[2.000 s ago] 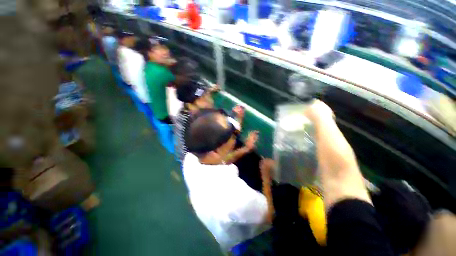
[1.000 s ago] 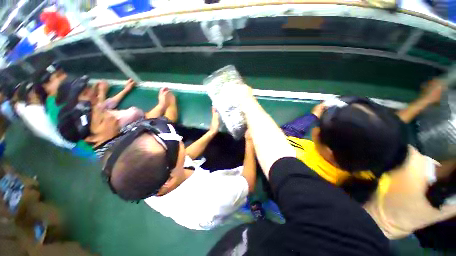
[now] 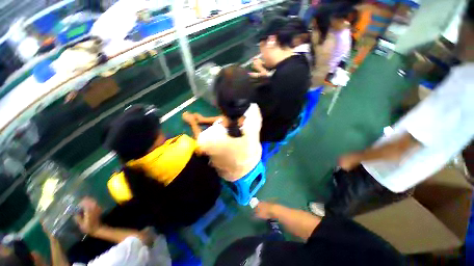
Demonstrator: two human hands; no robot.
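My right hand (image 3: 264,210) reaches in from the lower right on a black-sleeved arm, low over the aisle behind the seated workers. Its fingers look drawn together. A small white patch (image 3: 253,202) shows at the fingertips; blur hides whether it is held. My left hand is out of the picture. A clear, shiny plastic tray (image 3: 60,200) with a yellowish patch on it is at the lower left, at the hands of a seated person in white.
Seated workers on blue stools (image 3: 244,187) line the long bench (image 3: 130,54). A person in a white shirt (image 3: 436,130) stands at the right with a hand over a dark bag (image 3: 348,189). An open cardboard carton (image 3: 416,223) is at the lower right, beside the green aisle floor (image 3: 312,150).
The view has swung right along the line. My right hand has let go of the clear tray, which is now with the seated person at the left. The standing person and carton have come into view.
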